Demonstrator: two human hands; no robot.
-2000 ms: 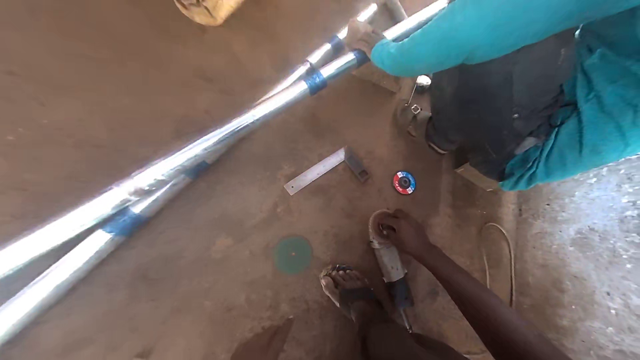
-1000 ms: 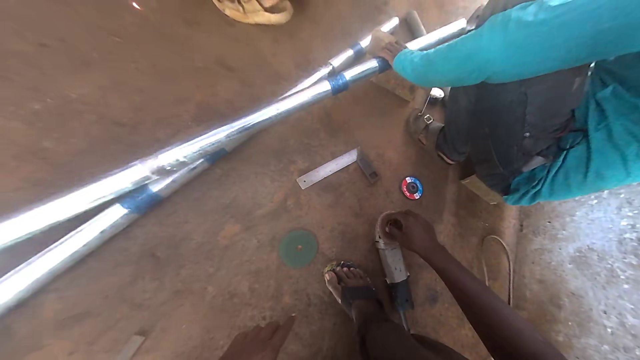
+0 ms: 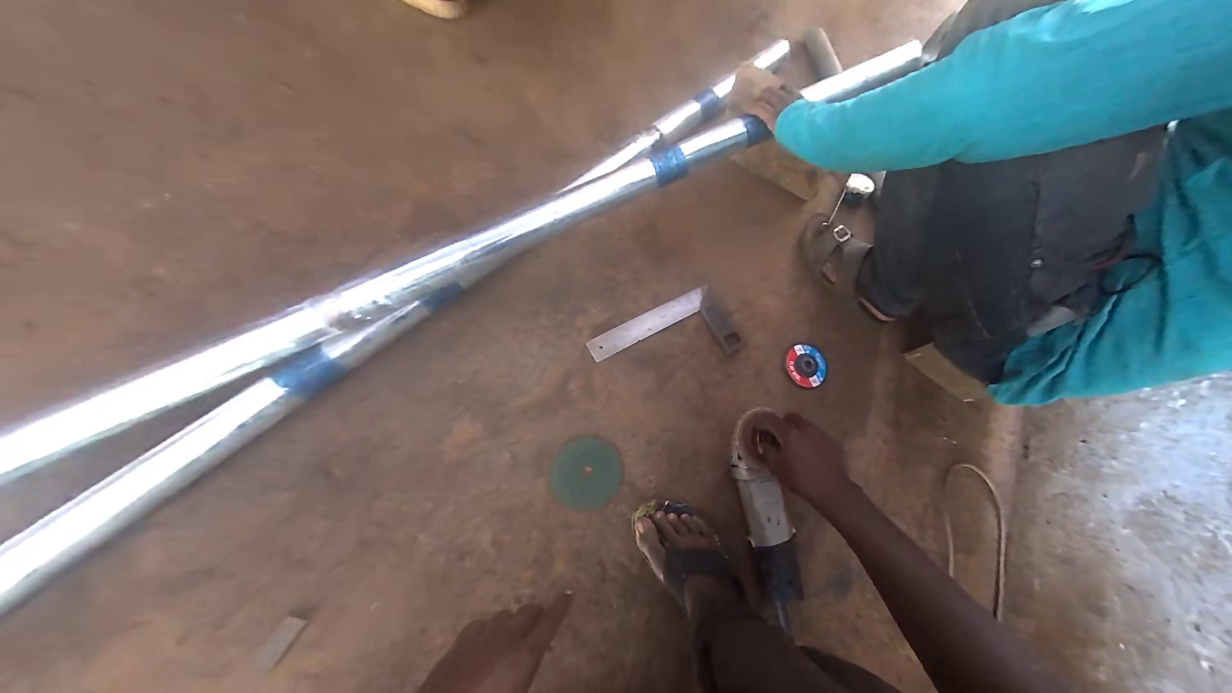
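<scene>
My right hand [image 3: 807, 457] is at the head of an angle grinder [image 3: 767, 510], its fingers closed around the spindle area inside the curved guard. The grinder lies on the brown ground beside my sandaled foot [image 3: 688, 549]. At the bottom edge, my left hand [image 3: 500, 647] is partly in view, thumb apart from the fingers, holding nothing. A green disc [image 3: 586, 473] lies flat, left of the foot. Above the grinder is a red and blue flap disc [image 3: 806, 366]. A metal try square [image 3: 650, 325] lies farther up to the left.
Long shiny metal tubes [image 3: 500, 236] with blue bands cross at left. A co-worker in a teal sleeve [image 3: 943, 106] rests a hand [image 3: 760, 93] on them. A cable [image 3: 996, 520] loops at right, near a paler floor. A small flat piece [image 3: 281, 642] lies lower left.
My left hand shows more clearly at the bottom edge, its thumb now apart from the fingers. My right hand stays at the grinder's head.
</scene>
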